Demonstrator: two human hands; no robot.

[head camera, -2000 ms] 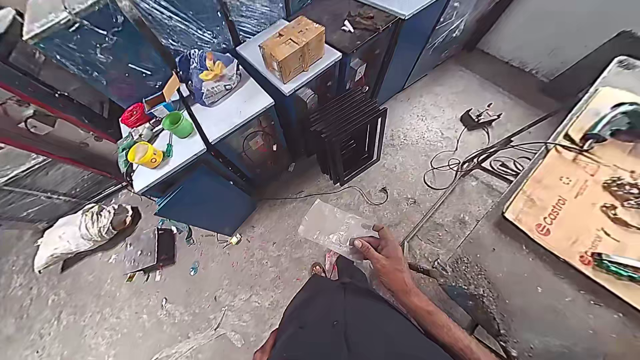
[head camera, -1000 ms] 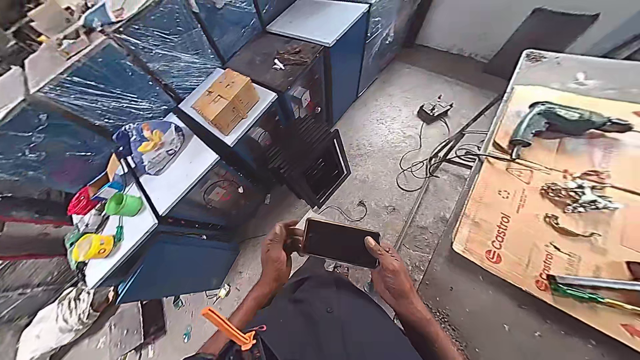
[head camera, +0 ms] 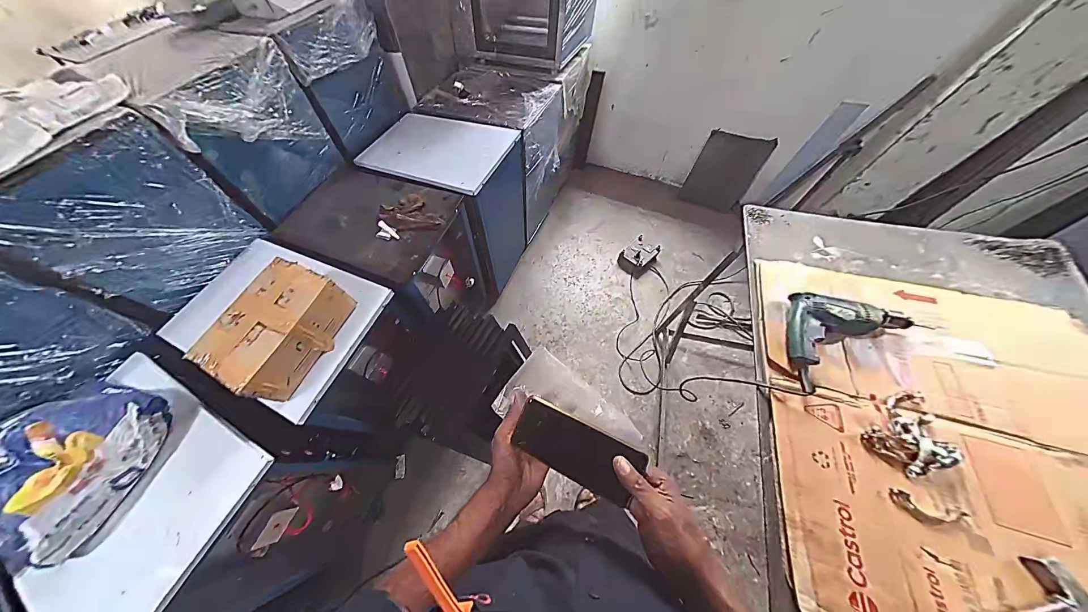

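Note:
A dark smartphone (head camera: 578,446) is held level between my two hands in front of my body, its black screen facing up. My left hand (head camera: 517,459) grips its left end, with the thumb along the edge. My right hand (head camera: 650,493) holds the right end, thumb on the face of the phone. A clear plastic bag (head camera: 568,387) shows just behind the phone; which hand holds it cannot be told. An orange strap (head camera: 435,578) lies near my left forearm.
At right, a table (head camera: 769,476) bears cardboard with a green power drill (head camera: 829,327) and small metal parts (head camera: 914,438). Cabinets stand at left, one under a cardboard box (head camera: 272,331). Black frames (head camera: 455,374) stand close ahead. A cable (head camera: 654,361) and power socket (head camera: 639,257) lie on the floor.
Two seconds ago my right hand held the clear bag and no phone was visible. By one second ago both hands held the phone. The view has swung toward the far wall.

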